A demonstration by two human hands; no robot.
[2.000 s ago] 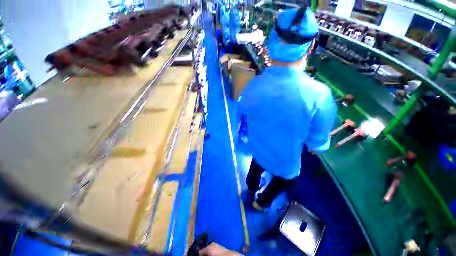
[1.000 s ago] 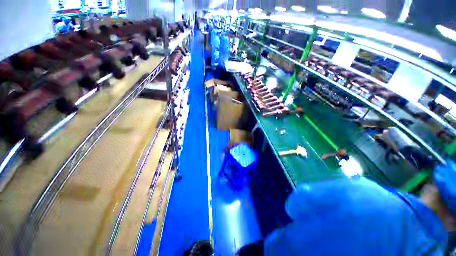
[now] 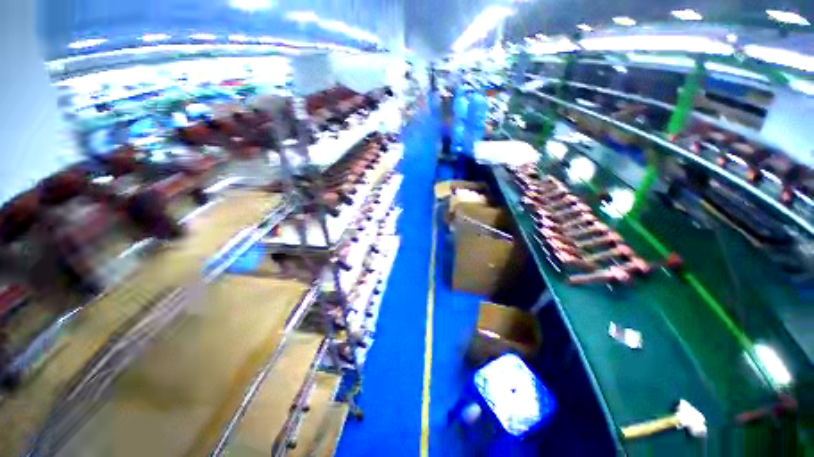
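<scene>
No hand shows in this frame. Nearest on the left stands a wire shelving rack with tan cardboard-lined shelves point(image 3: 236, 326), blurred by motion. Reddish-brown handheld units point(image 3: 147, 210) lie in rows on its top shelf. On the right, the green-topped bench point(image 3: 656, 384) bears a row of reddish-brown units point(image 3: 580, 234) with long handles, lying side by side. A padded mallet point(image 3: 665, 423) with a pale yellow handle and white head lies near the bench's front edge. A small silver-white piece point(image 3: 626, 336) lies beyond it.
A blue floor aisle point(image 3: 397, 357) with a yellow line runs between rack and bench. A blue stool with a whitish top point(image 3: 514, 393) and open brown cartons point(image 3: 482, 245) stand beside the bench. People in blue point(image 3: 469, 116) are farther down. Green posts point(image 3: 665, 134) hold shelves above the bench.
The view has moved forward along the aisle and tilted up. The nearby person in blue has left the picture. The dark glove at the bottom edge no longer shows.
</scene>
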